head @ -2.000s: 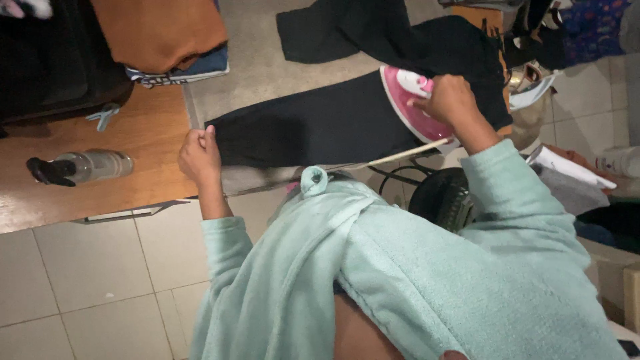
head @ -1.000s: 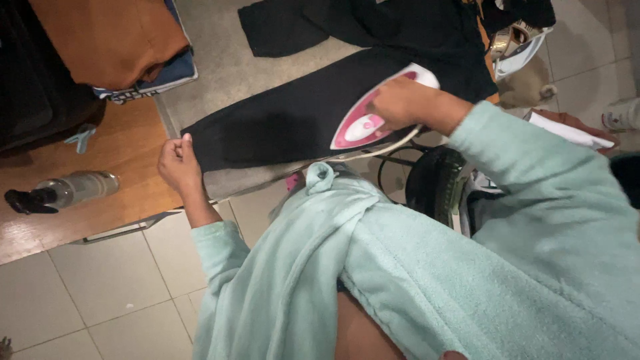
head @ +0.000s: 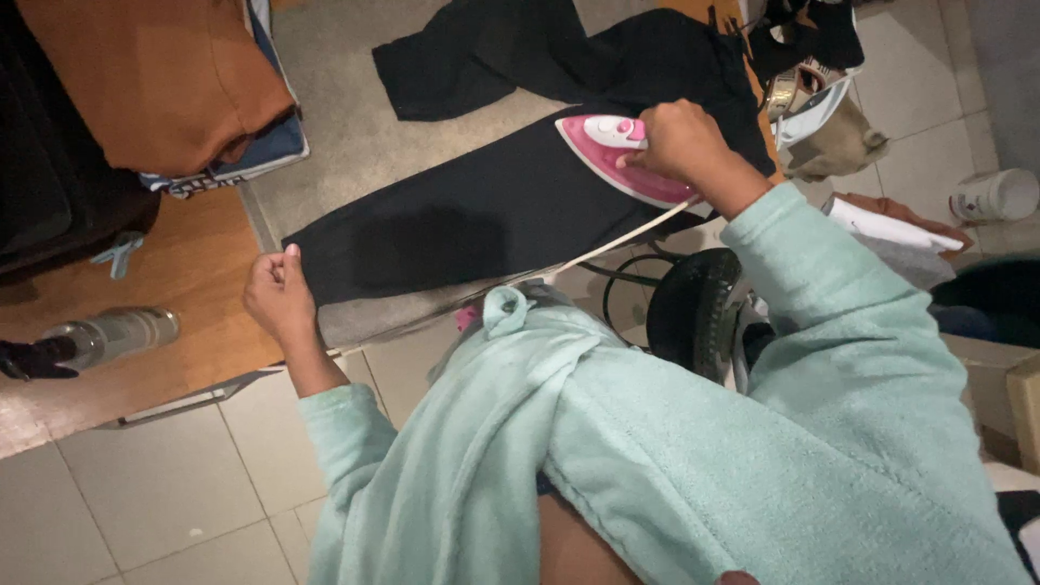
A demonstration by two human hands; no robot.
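Note:
Black trousers (head: 439, 211) lie with one leg stretched out flat on a grey cloth (head: 325, 154) over a wooden table; the other leg is bent behind it. My left hand (head: 280, 294) pinches the hem corner of the near leg between thumb and fingers. My right hand (head: 686, 146) grips the handle of a pink and white clothes iron (head: 601, 158), which rests on the upper part of that leg, its tip pointing up and left. The iron's pale cord runs from its heel down and left along the table's near edge. A dark damp-looking or shaded patch shows mid-leg.
Folded clothes with an orange garment (head: 179, 81) on top lie at the back left, beside a black bag (head: 49, 138). A clear spray bottle (head: 118, 335) lies on the wooden table (head: 195, 276). Right of the table are a black round object (head: 695, 313), clothes and a white tub (head: 995, 197).
From one second ago, the iron in my right hand has moved right and up the trouser leg, toward the waist. My left hand still holds the hem.

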